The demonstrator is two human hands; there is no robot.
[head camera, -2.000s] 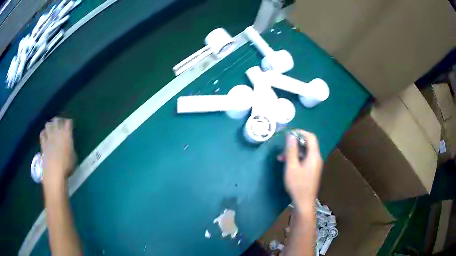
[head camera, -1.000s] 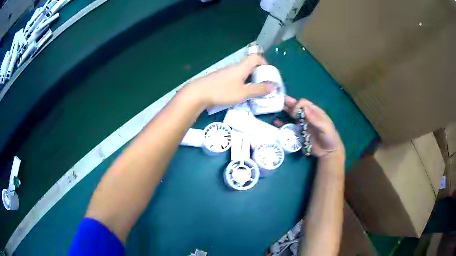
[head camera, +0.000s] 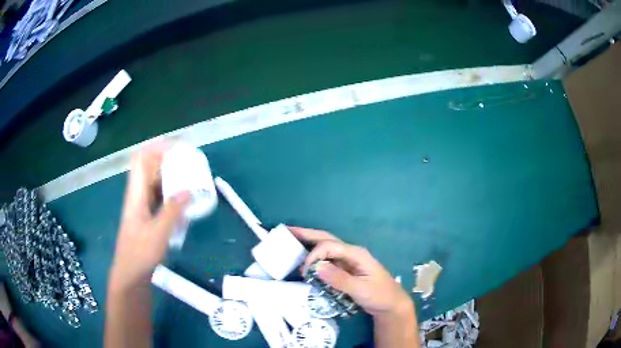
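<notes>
Several white fan housings (head camera: 231,319) lie in a loose group on the green bench at the lower middle. My left hand (head camera: 153,204) holds a white fan housing (head camera: 189,180) by its drum, raised at the left of the group; it is blurred. My right hand (head camera: 357,272) holds a circuit board strip (head camera: 333,291) in its fingers, over the group's right side. Its fingertips are beside the drum of another fan housing (head camera: 279,251); whether they touch it is unclear.
A pile of board strips (head camera: 41,251) lies at the left. The dark green conveyor (head camera: 286,68) beyond the pale edge strip (head camera: 327,98) carries two fan housings. A beige scrap piece (head camera: 427,279) and a carton (head camera: 511,306) with loose white parts are at right. Another person's arm shows at lower left.
The view has swung left, bringing the board-strip pile into sight. The fans now lie lower in view. My left hand has lifted a fan housing; my right hand still holds the strip.
</notes>
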